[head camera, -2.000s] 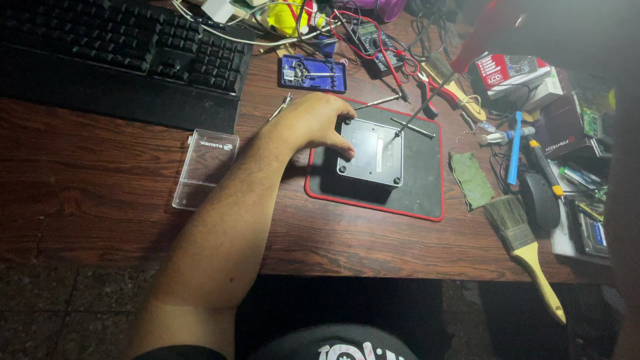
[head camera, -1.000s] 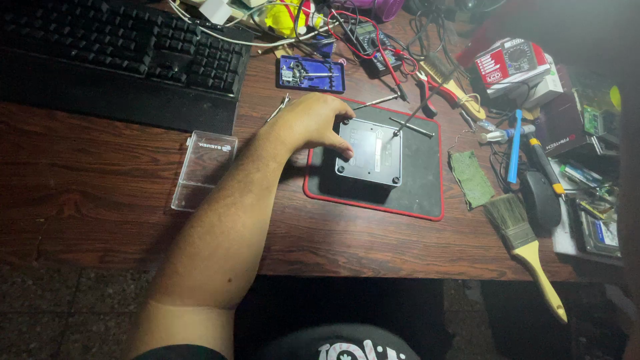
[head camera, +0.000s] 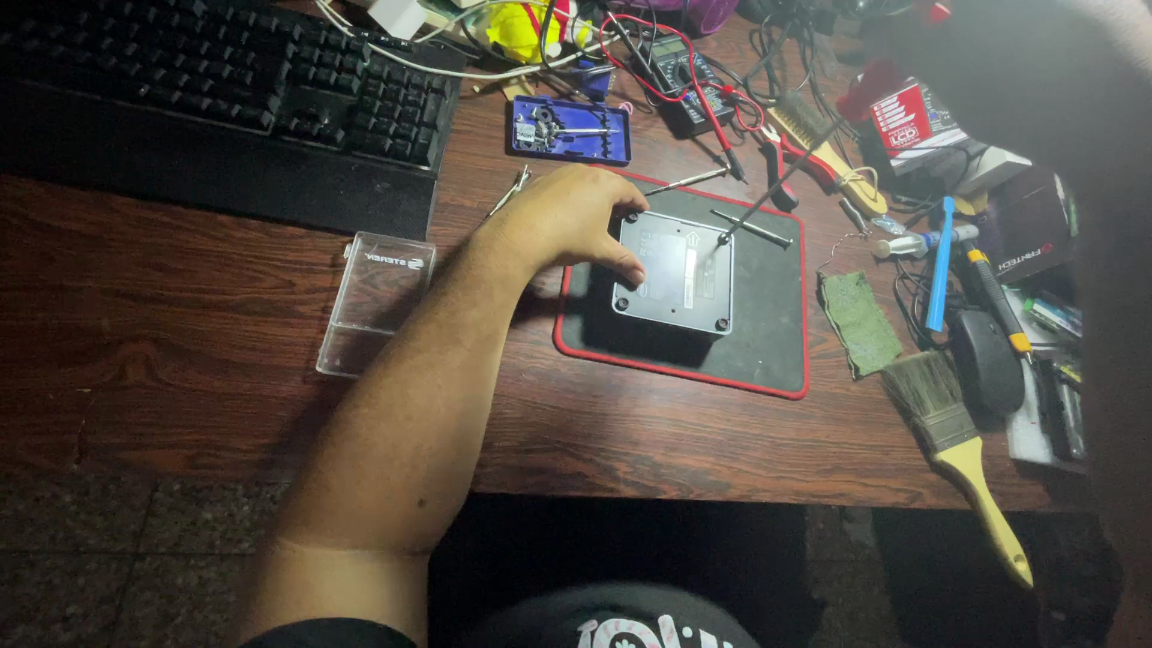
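Observation:
A small square grey electronics case (head camera: 670, 286) lies with its screwed, footed face up on a black mat with a red rim (head camera: 765, 360). My left hand (head camera: 585, 225) grips its left side, thumb on the upper face and fingers around the far left corner. At the case's far right corner screw stands the tip of a long-shafted screwdriver (head camera: 779, 187), tilted up to the right. My right hand (head camera: 963, 63), dark and blurred close to the camera, is around its red handle; its fingers are hard to make out. Two slim metal tools, a precision screwdriver (head camera: 752, 229) and a rod (head camera: 688, 182), lie beside the case.
Left are a black keyboard (head camera: 342, 108) and a clear plastic box (head camera: 378, 301). Behind lie a blue bit case (head camera: 570, 130), a multimeter (head camera: 684, 81) with leads and red pliers (head camera: 801, 157). Right are a green cloth (head camera: 859, 324), a computer mouse (head camera: 987, 360) and a wide paintbrush (head camera: 967, 468).
My right hand has shifted at the screwdriver's handle, and less of the red handle shows than two seconds ago. My left hand and the case have stayed in place.

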